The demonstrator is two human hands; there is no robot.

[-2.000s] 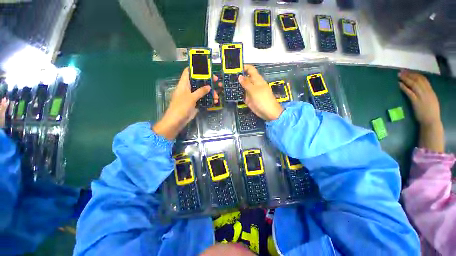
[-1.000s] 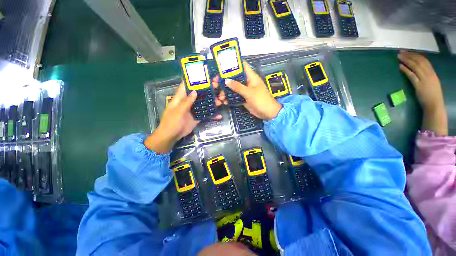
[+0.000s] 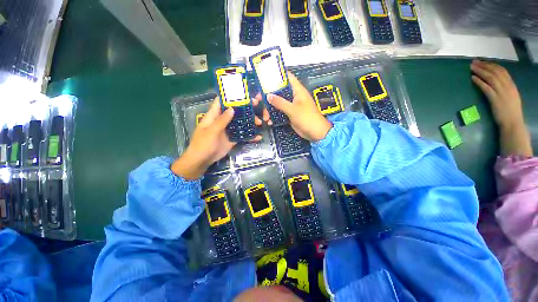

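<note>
My left hand (image 3: 207, 140) holds a dark keypad phone (image 3: 240, 125) with a yellow frame round its screen. My right hand (image 3: 302, 112) holds a second such phone (image 3: 278, 88), slightly tilted, its thumb at the top of the keypad. Both screens are lit white. The phones are side by side above a clear plastic tray (image 3: 407, 112). Several yellow-framed phones with dark screens lie in the tray pockets, such as one at the lower middle (image 3: 304, 203). My hands and sleeves hide part of the tray.
A white shelf (image 3: 472, 50) beyond holds several phones. A metal upright (image 3: 150, 32) stands at upper left. A neighbour's tray (image 3: 69, 194) with dark and green pieces is at left. At right are two green pieces (image 3: 451, 135) and another person's hand (image 3: 501, 94) with a pink sleeve.
The two held screens were dark two seconds ago, showed white with darker marks one second ago, and are now plain white. My hands have barely moved in the last second.
</note>
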